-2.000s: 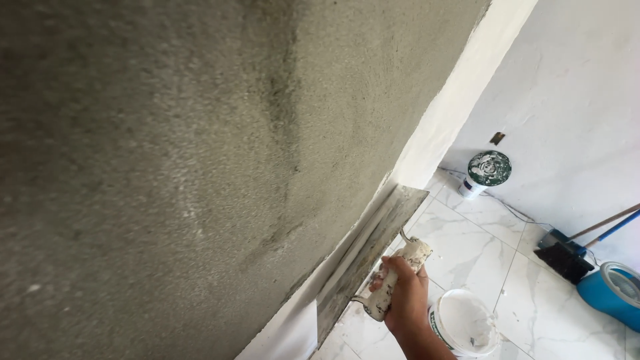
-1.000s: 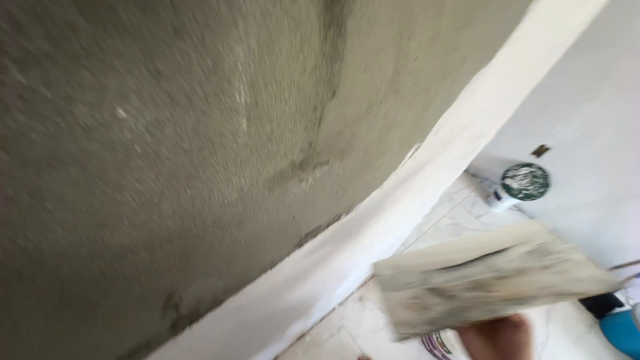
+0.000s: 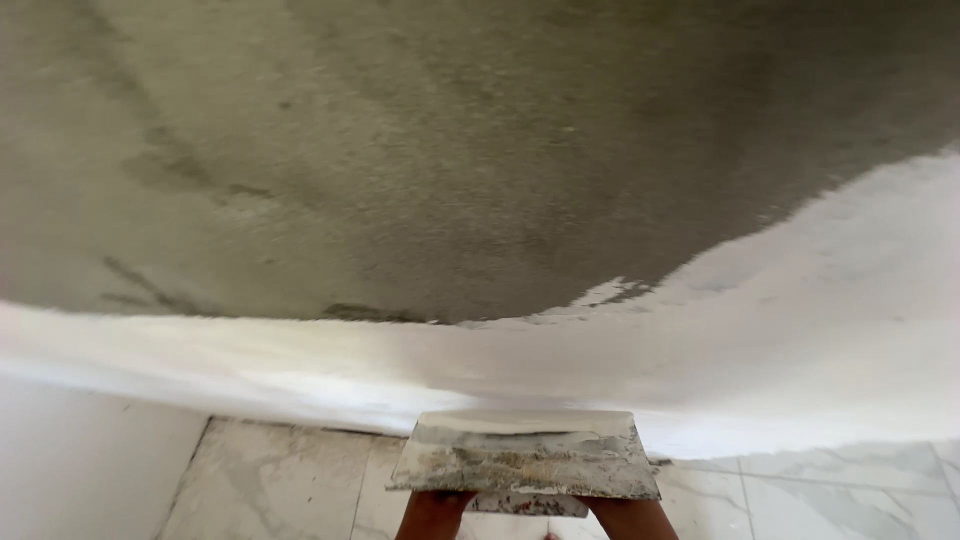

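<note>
Both my hands are behind a wide plastering trowel (image 3: 525, 457), whose blade bears a band of white compound along its upper edge. My left hand (image 3: 431, 514) is at the left end of the trowel's stained handle (image 3: 525, 505) and my right hand (image 3: 626, 517) at the right end; the blade hides the fingers of both. The blade's upper edge lies at the foot of the wall, over a smooth white coat (image 3: 525, 367). Above that coat, the rough grey-brown cement wall (image 3: 450, 165) is bare, with an uneven border between them.
White marble-look floor tiles (image 3: 277, 480) with grey veins run along the wall's foot. Another white wall (image 3: 82, 450) meets it at the lower left.
The trowel was held by one visible hand at the lower right; now both arms reach it at the bottom centre. The view has swung, and the buckets and broom are out of frame.
</note>
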